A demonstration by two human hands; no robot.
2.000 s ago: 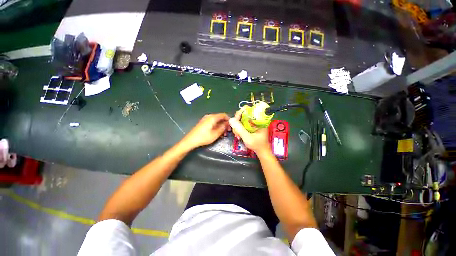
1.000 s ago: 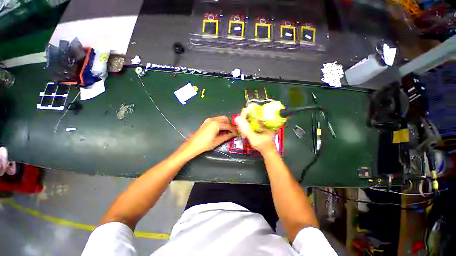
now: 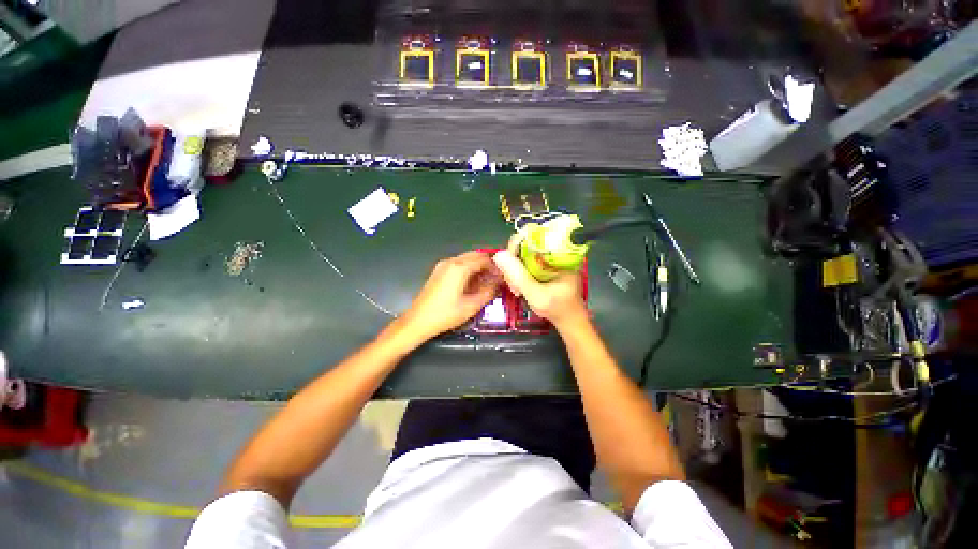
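Note:
Red phone backs [image 3: 495, 314] lie side by side on the green bench mat [image 3: 322, 354], partly hidden under both hands. My right hand [image 3: 549, 295] is closed around the yellow-green electric screwdriver [image 3: 551, 245], held over the phones; its tip is hidden. My left hand [image 3: 459, 290] rests at the left phone with fingers bent close to the screwdriver side. Whether its fingers hold a small part cannot be seen.
A clear tray of phones with yellow-framed screens [image 3: 528, 69] lies on the dark belt. A white bottle [image 3: 756, 134], tissue pile [image 3: 683, 148], tweezers [image 3: 673, 240], small-parts bags [image 3: 161, 172], white slip [image 3: 373, 210] and grid-like part [image 3: 94, 235] surround the work.
The bench and tray have shifted left in view as the camera moved. The screwdriver tilted rightwards, then came back more upright. The left hand stays at the phones.

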